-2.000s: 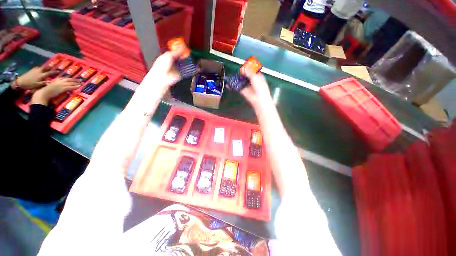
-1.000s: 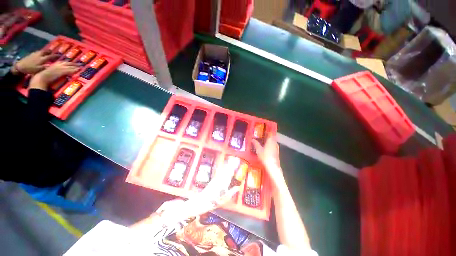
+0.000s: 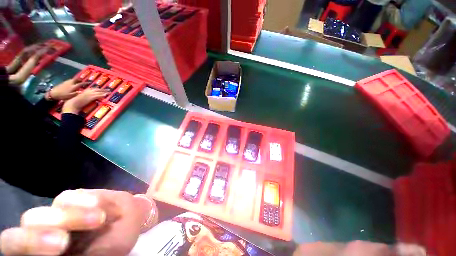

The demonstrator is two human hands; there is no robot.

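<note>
A red tray [image 3: 167,192] lies on the bench in front of me. Its far row holds several dark phones, backs up [image 3: 232,140], and a pale rectangle [image 3: 275,151] in the right end pocket. Its near row holds two phones, backs up [image 3: 219,183], and one face up with an orange screen [image 3: 271,202]; the left end pocket and a bright, glaring pocket hold no phone. My left hand [image 3: 82,222] is large at lower left, off the tray, fingers curled; its grip is hidden. My right hand [image 3: 360,248] is blurred and cut off by the bottom edge.
A small carton [image 3: 222,103] with blue and dark blocks stands behind the tray, right of a metal post [image 3: 159,50]. Red stacks stand at back left [image 3: 135,57] and right [image 3: 425,205]. An empty red tray [image 3: 405,110] lies tilted. Another person's hands [image 3: 80,97] touch a tray at left.
Both my hands have left the tray and drawn back toward me. The phones in the far row's right end pocket and the near row's fourth pocket are gone from the tray.
</note>
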